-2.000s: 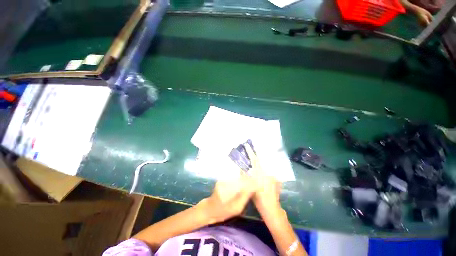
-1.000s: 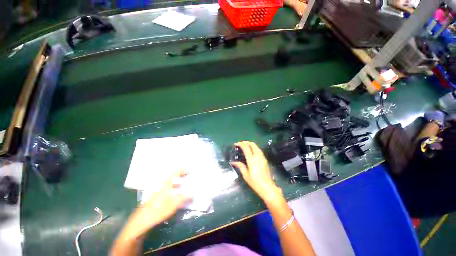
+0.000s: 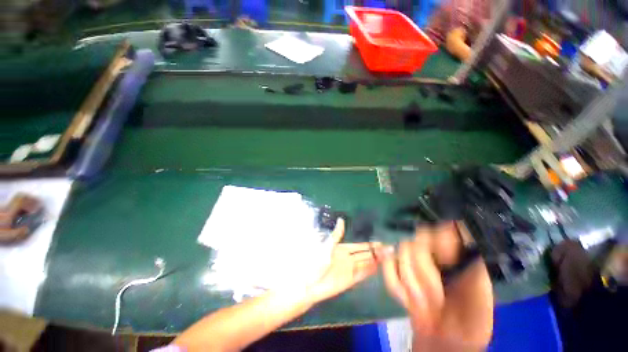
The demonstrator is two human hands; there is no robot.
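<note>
White sheets (image 3: pixel 265 237) lie on the green bench in front of me, with shiny clear plastic along their near edge. A small black adapter (image 3: pixel 329 218) lies at their right edge, just beyond my left thumb. My left hand (image 3: pixel 342 267) is over the right side of the sheets, thumb and fingers apart, fingertips close to my right hand. My right hand (image 3: pixel 430 271) is blurred at the near left side of the black adapter heap (image 3: pixel 475 206). Dark pieces show around it; whether it grips one is unclear.
A white cord (image 3: pixel 134 282) lies left of the sheets. A white board (image 3: pixel 34 275) with a blurred brown shape is far left. Beyond the bench run the belt (image 3: pixel 296 148) with black pieces, a red basket (image 3: pixel 391 42) and a person's arm. Another person is at the right edge.
My right hand has left the adapter by the sheets and moved right to the heap. My left hand has moved right, off the sheets' middle. The clear bag with dark contents at left is gone from its place.
</note>
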